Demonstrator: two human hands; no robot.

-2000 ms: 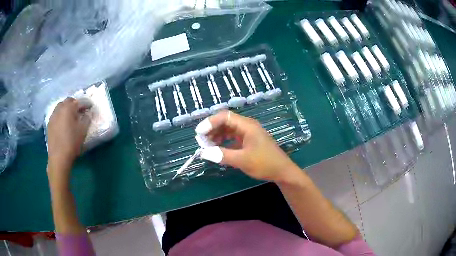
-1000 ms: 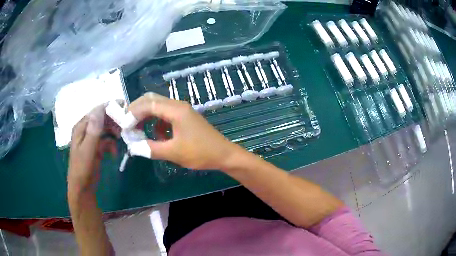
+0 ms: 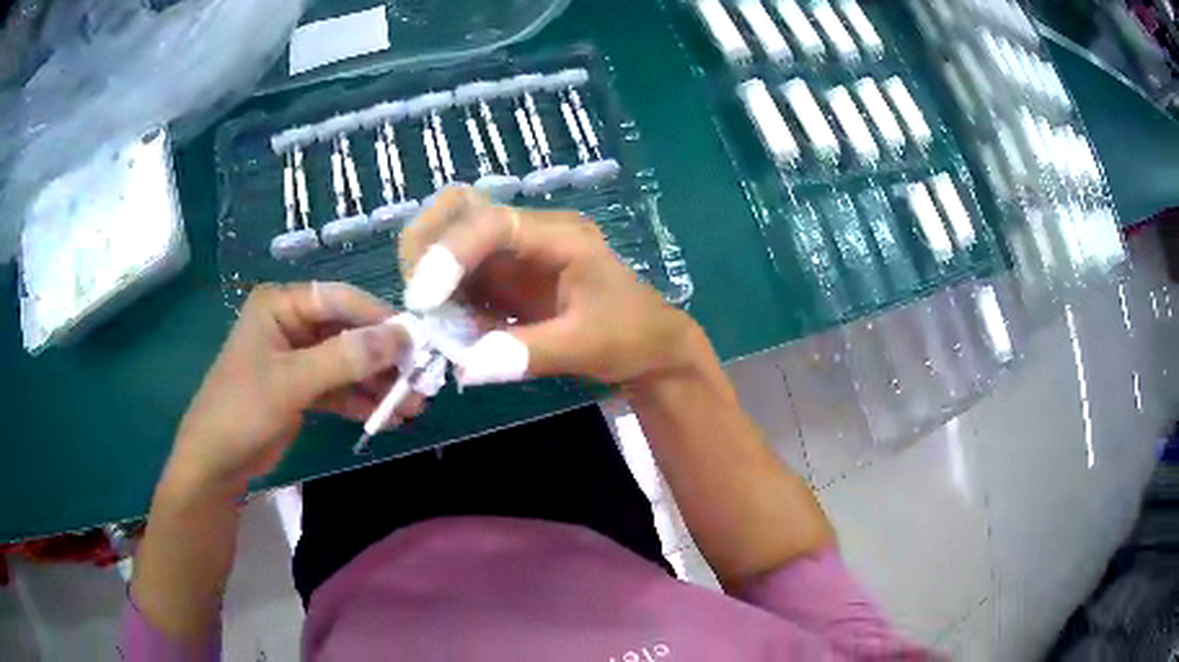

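Note:
My left hand [image 3: 304, 369] and my right hand [image 3: 550, 291] meet in front of me, over the near edge of the bench. Between their fingertips they hold a small white piece [image 3: 432, 339], partly hidden by the fingers. A thin white pin part [image 3: 391, 404] with a dark tip sticks out below it, slanting down to the left. White finger cots cover the right thumb and a right fingertip. Behind the hands, the clear component tray [image 3: 239, 194] holds a row of paired pin parts [image 3: 440, 146] with pale grey ends.
A white packet [image 3: 101, 239] lies at the left, beside a crumpled clear bag [image 3: 142, 78]. A white card [image 3: 339, 39] lies behind the tray. At the right, a clear tray holds white units [image 3: 828, 119]; stacked filled trays [image 3: 1047, 155] stand beyond. A clear tray part [image 3: 931, 388] overhangs the bench edge.
Both hands have moved from the packet to the space before my body, now together at the white piece and pin part. The view has shifted, so the trays appear further left.

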